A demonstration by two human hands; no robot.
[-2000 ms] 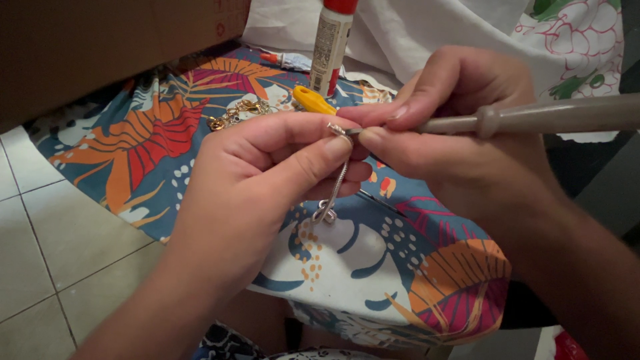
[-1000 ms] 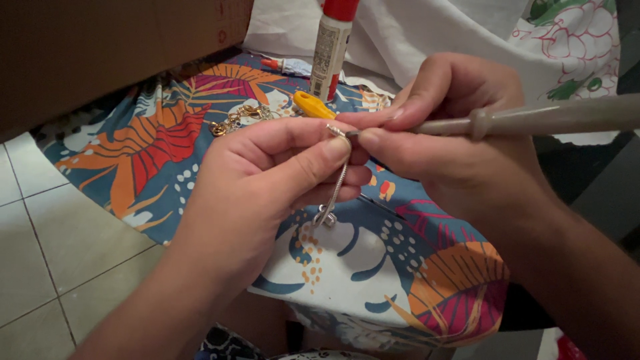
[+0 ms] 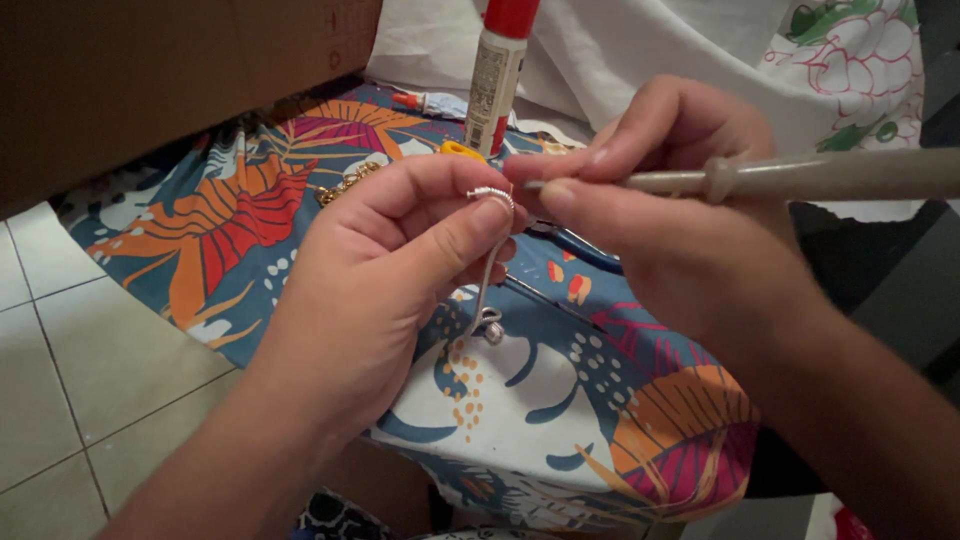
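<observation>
My left hand (image 3: 390,262) pinches a silver snake-type chain (image 3: 489,266) between thumb and index finger. The chain's upper end curves over the thumb tip, and its lower part hangs to a small loop and silver bead (image 3: 493,331) over the patterned cloth. My right hand (image 3: 690,180) grips a slim tool with a grey handle (image 3: 825,176), held level, its thin metal shaft between thumb and fingers. The fingertips hide the tool's point, close to the right of the chain's curved end.
A white bottle with a red cap (image 3: 495,75) stands behind my hands, beside a yellow item (image 3: 461,150). A gold chain (image 3: 349,182) lies left. Blue-handled pliers (image 3: 585,251) and a thin dark rod (image 3: 551,300) lie below my right hand. A cardboard box (image 3: 180,75) borders the upper left.
The right fingers and the tool have drawn slightly away from the chain's end, which now curves over the left thumb tip. Both hands keep their holds.
</observation>
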